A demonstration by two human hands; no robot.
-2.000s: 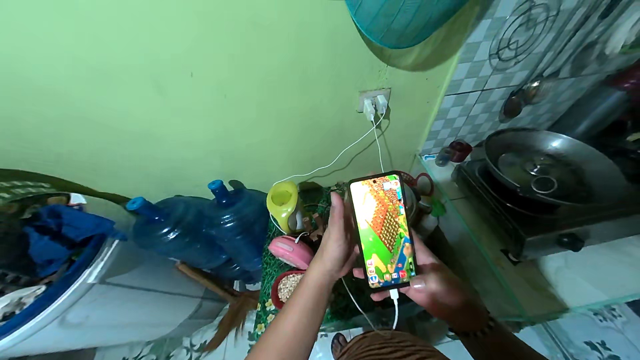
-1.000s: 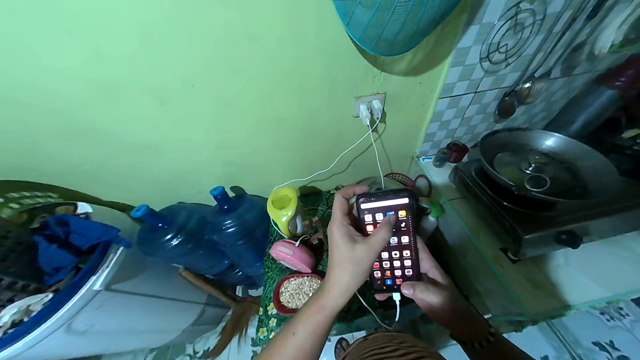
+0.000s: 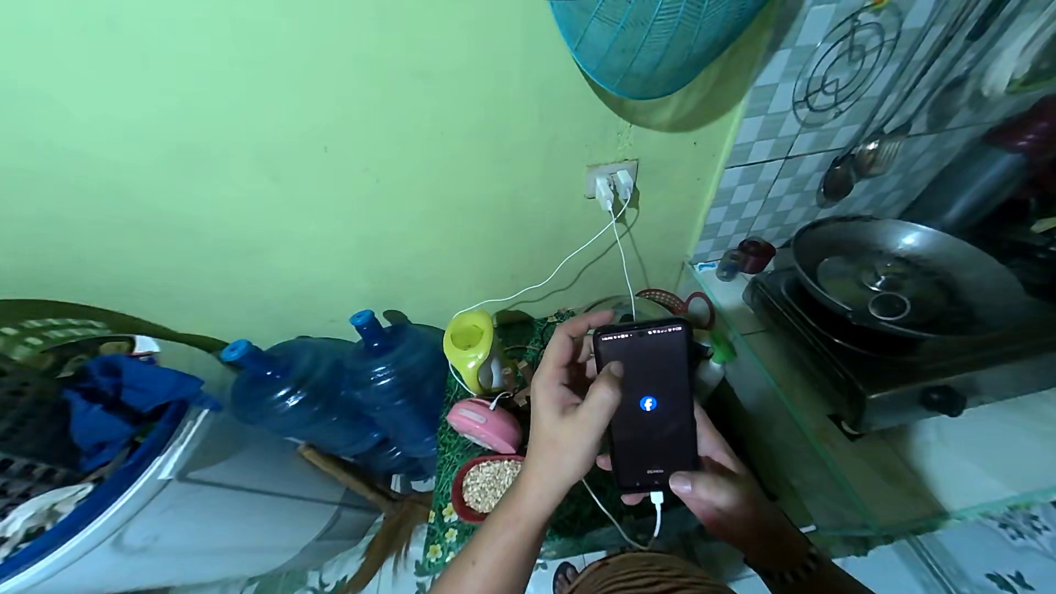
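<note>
A black smartphone [image 3: 648,429] is held upright in front of me, its screen dark with a round blue logo in the middle. My right hand [image 3: 714,487] grips its lower right corner, thumb on the bottom edge. My left hand [image 3: 573,392] is at the phone's left side, its thumb over the upper left of the screen and its fingers partly behind the phone. A white charging cable [image 3: 657,516] is plugged into the phone's bottom. Two white chargers [image 3: 605,194] sit in the wall outlet [image 3: 611,169], with cables running down.
Left of my hands are a yellow-green device [image 3: 470,334], a pink device [image 3: 485,425] and a red bowl of grains [image 3: 488,487]. Blue water jugs [image 3: 384,375] and a large white tub [image 3: 272,495] are further left. A gas stove [image 3: 866,388] with a wok [image 3: 907,276] stands at right.
The phone's screen has gone from a colourful game picture, to a grid of app icons, to a dark screen with a logo. My left hand has moved from beside the phone to its screen.
</note>
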